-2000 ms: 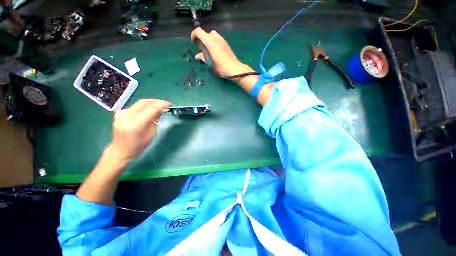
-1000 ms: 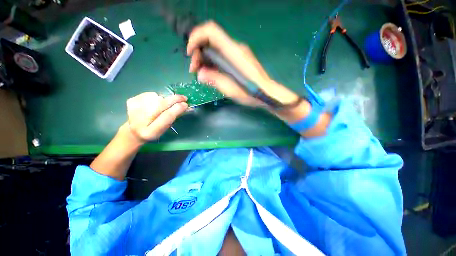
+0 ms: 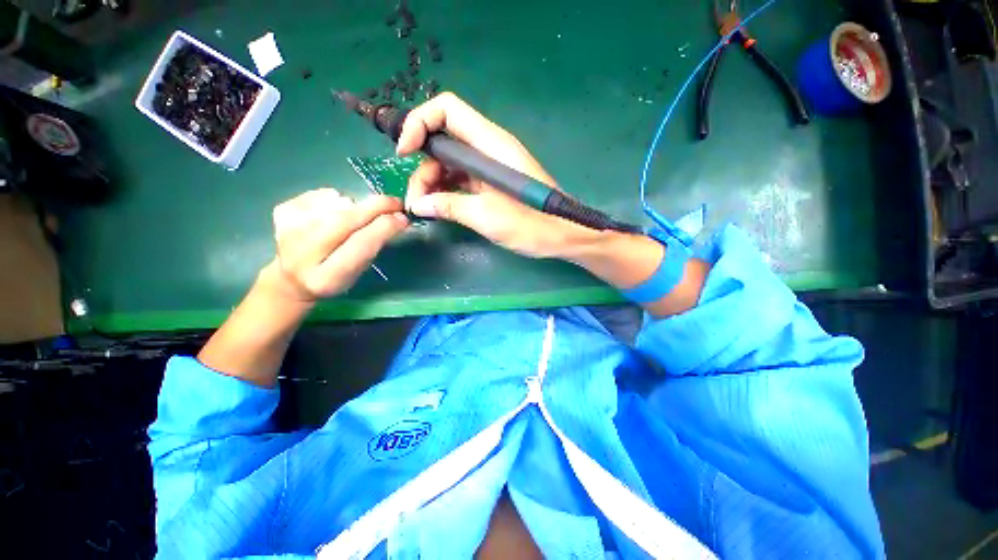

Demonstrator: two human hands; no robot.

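A small green circuit board (image 3: 387, 175) is held above the mat, its plain green face up. My left hand (image 3: 328, 238) pinches its lower left edge; a thin strand of solder wire (image 3: 379, 272) sticks out below that hand. My right hand (image 3: 465, 181) holds the soldering iron (image 3: 487, 170), its tip pointing to the upper left, off the board. The right thumb and fingers also touch the board near the left fingertips, covering its right part. Small black components (image 3: 410, 82) lie loose on the mat beyond the iron tip.
A white parts tray (image 3: 236, 150) of black pieces and a white square (image 3: 266, 53) are upper left. Nippers (image 3: 745, 51), a blue reel (image 3: 823, 81) and a black bin (image 3: 930, 287) are right. A fan box (image 3: 53, 133) is far left.
The right hand has come back from the mat's far side with the iron and now touches the board. The board has turned from edge-on to green face up. The view has shifted.
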